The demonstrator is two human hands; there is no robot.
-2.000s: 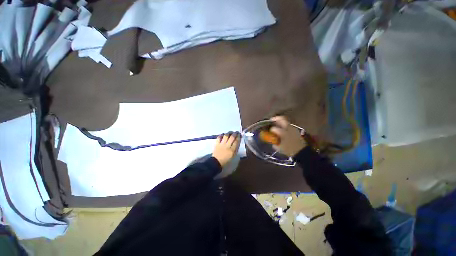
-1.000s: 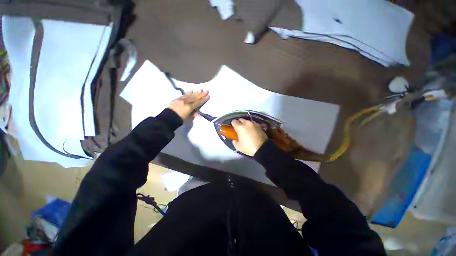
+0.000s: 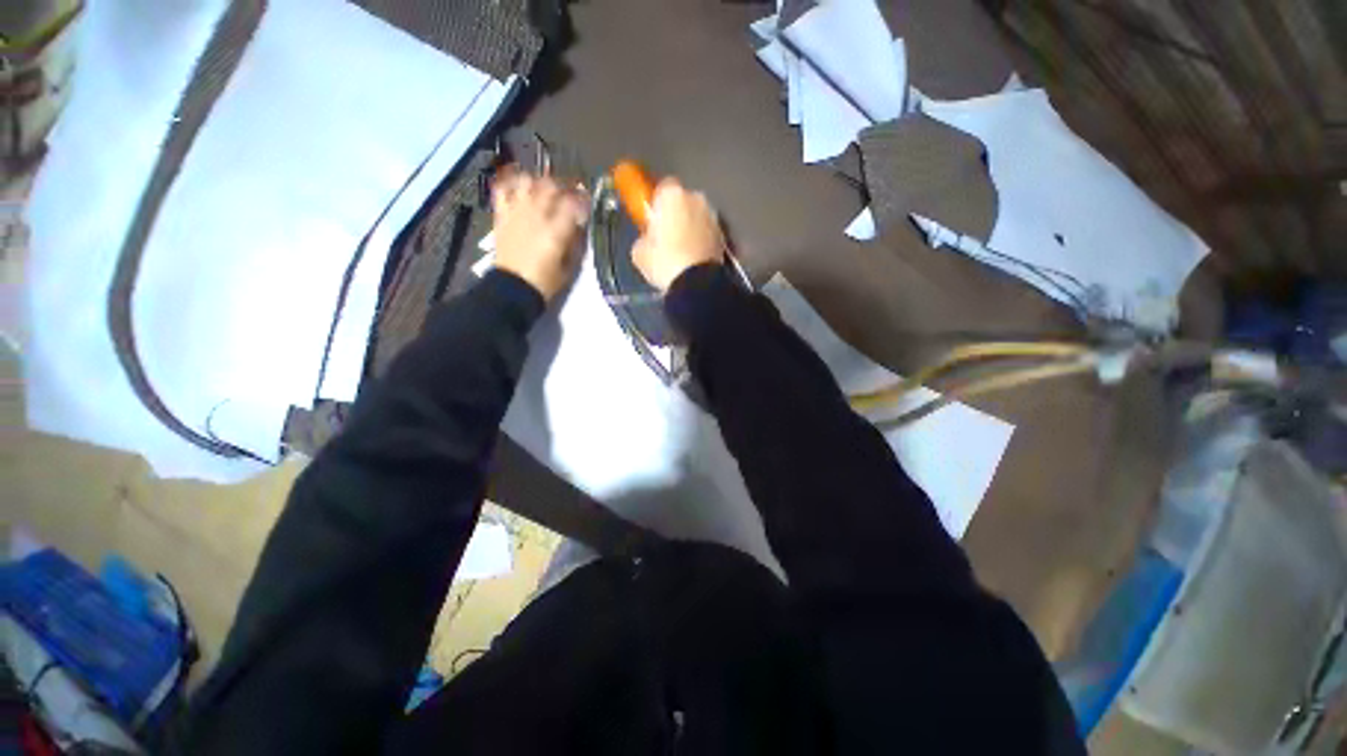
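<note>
A pale garment panel lies on the brown table cover, partly hidden by my arms. My right hand is closed around the orange handle of the steam iron. The iron rests on the panel's far part, its length running away from me. My left hand is just left of the iron at the panel's far end, blurred, fingers bent; whether it grips fabric cannot be told. The seam strip is hidden under the iron and hands.
Pressed panels with dark strips lie at the left. Unpressed panels lie at the far right. The yellow-orange hose runs right from the iron. A blue flat area is at the right edge.
The iron in my right hand has moved along the panel from its right end to its far left end. My left hand has moved ahead of it. The view has turned.
</note>
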